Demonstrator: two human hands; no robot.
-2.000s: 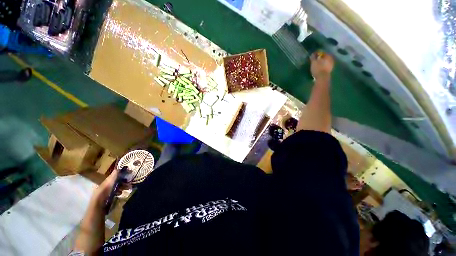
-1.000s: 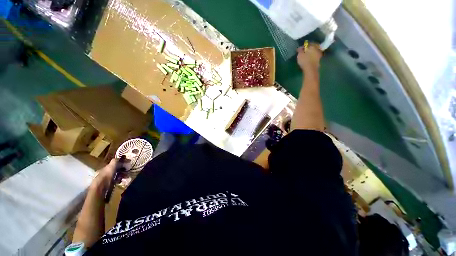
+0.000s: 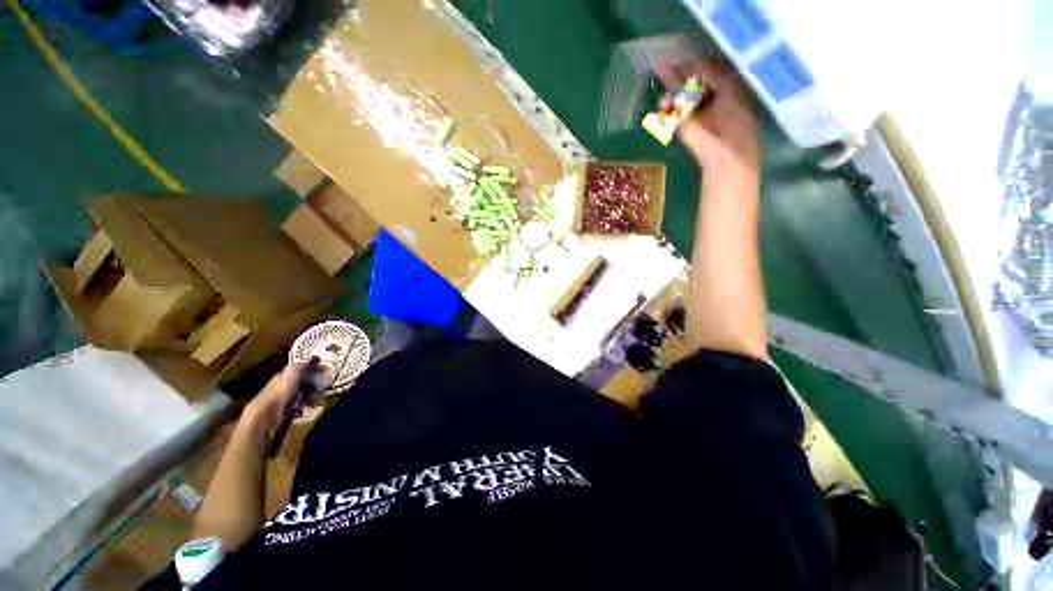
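Note:
My left hand is at the lower left, closed around a dark slab beside a round cream fan grille; whether it also grips the fan is unclear. My right hand is stretched out at the upper right over the green surface. It holds a small yellow, white and red piece in its fingers. On the bench, green-yellow cylinders lie loose on brown cardboard. A shallow cardboard tray of red leads stands to their right.
A pale board with a brown strip lies near my body, with black round parts beside it. A blue stool or bin is below the bench edge. Open cartons are at left. A white box with blue panels is beside my right hand.
My right hand has come nearer, showing the yellow piece more clearly. The white box has shifted into view beside it. The view has moved; my left hand keeps its hold near the fan.

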